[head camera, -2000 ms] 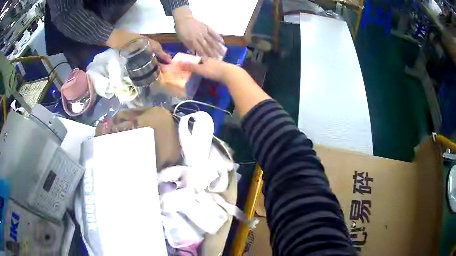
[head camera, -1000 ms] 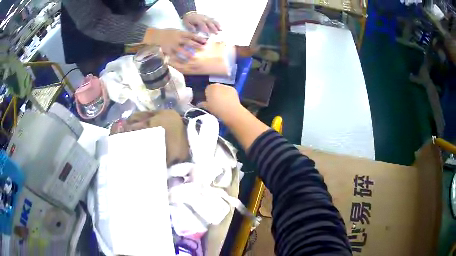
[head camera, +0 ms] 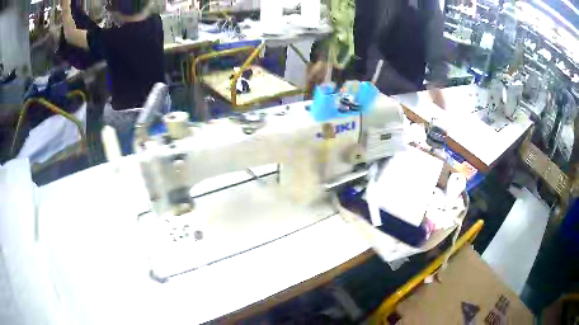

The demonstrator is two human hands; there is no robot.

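Neither of my hands shows in the current view. Nearest in front of me is a cream sewing machine (head camera: 254,149) with blue lettering and a blue open holder (head camera: 343,100) on its top. It stands on a white table with a brown edge (head camera: 298,287). At the machine's right end a pale-rimmed cloth bin (head camera: 393,244) holds a white flat box (head camera: 407,184), dark cloth and white straps (head camera: 452,200). The picture is blurred.
White cloth (head camera: 18,235) lies at the left edge. A brown cardboard box (head camera: 466,295) stands behind a yellow tube frame (head camera: 406,289) at lower right. A dark-topped jar (head camera: 436,134) is beyond the bin. A person (head camera: 134,60) is at upper left, another (head camera: 403,47) at upper right.
The view has swung left, from the bin and the neighbouring table to the whole sewing machine. My striped-sleeved arm and hand, earlier reaching forward, are out of the picture.
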